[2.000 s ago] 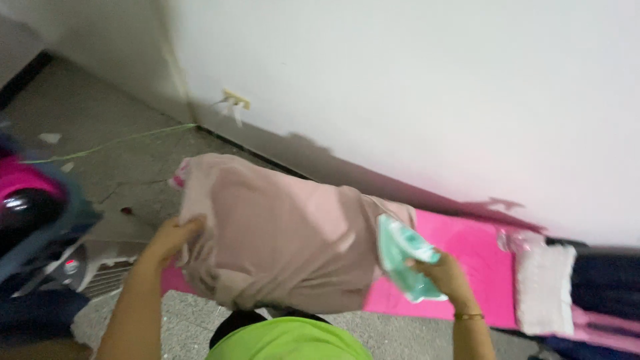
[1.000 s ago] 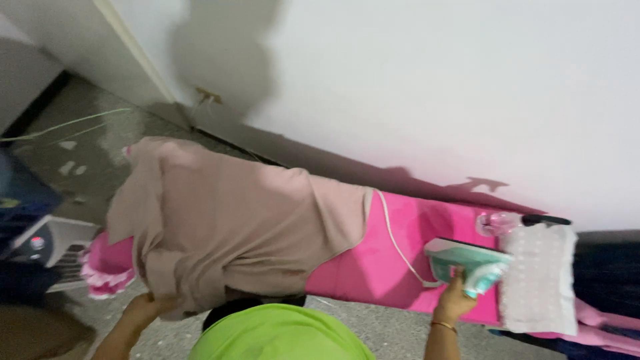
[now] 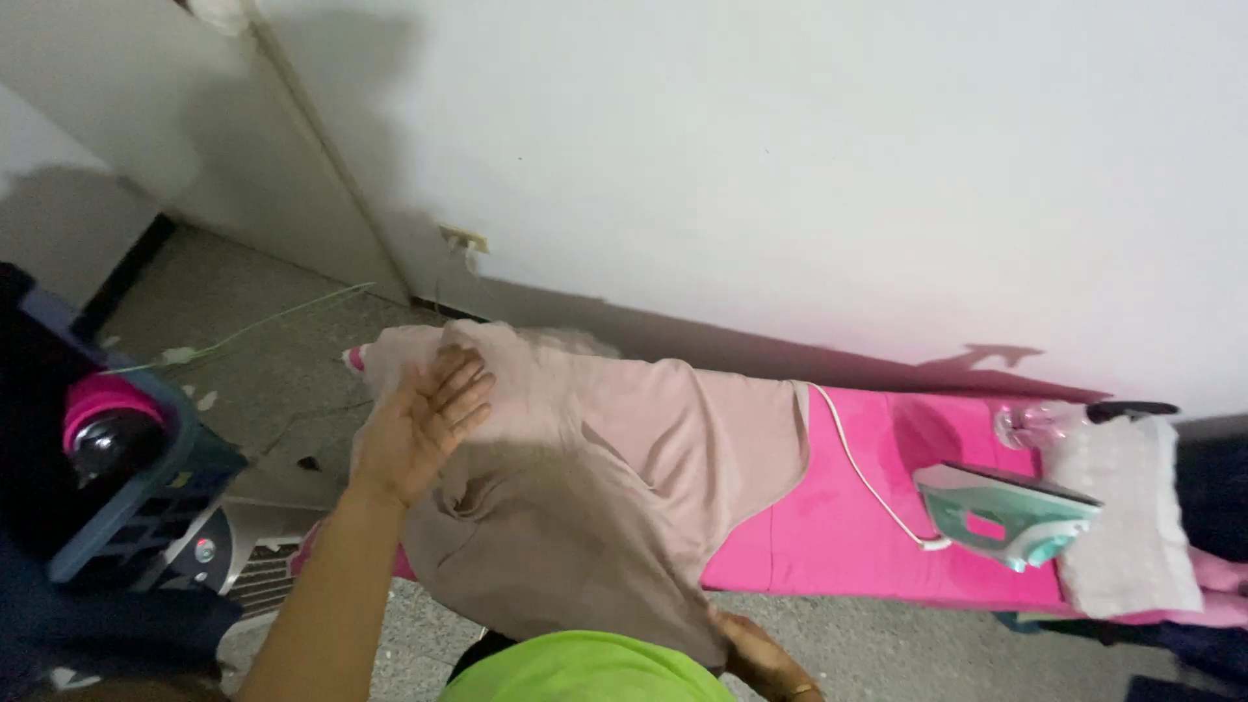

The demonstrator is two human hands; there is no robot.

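A beige-pink garment (image 3: pixel 624 468) lies loosely draped over the left part of a pink ironing board (image 3: pixel 877 556). My left hand (image 3: pixel 424 424) is over the garment's far left part, palm turned up and fingers apart, holding nothing. At the garment's near edge, beside the board, is my right hand (image 3: pixel 756 648); its fingers are partly hidden by the cloth, so its grip is unclear. A green and white clothes iron (image 3: pixel 1009 517) rests on its side at the board's right end, its white cord (image 3: pixel 858 468) curving back to the garment.
A folded white cloth (image 3: pixel 1126 517) and a clear plastic bottle (image 3: pixel 1029 426) are at the board's right end. The wall with an outlet (image 3: pixel 463 237) runs along the far side. At left stand a laundry basket (image 3: pixel 166 487) and a grey appliance with a grille (image 3: pixel 234 551).
My right hand has let go of the iron and moved left to the garment's near edge. My left hand has risen from the garment's near corner to above its left part. The garment has shifted and bunched.
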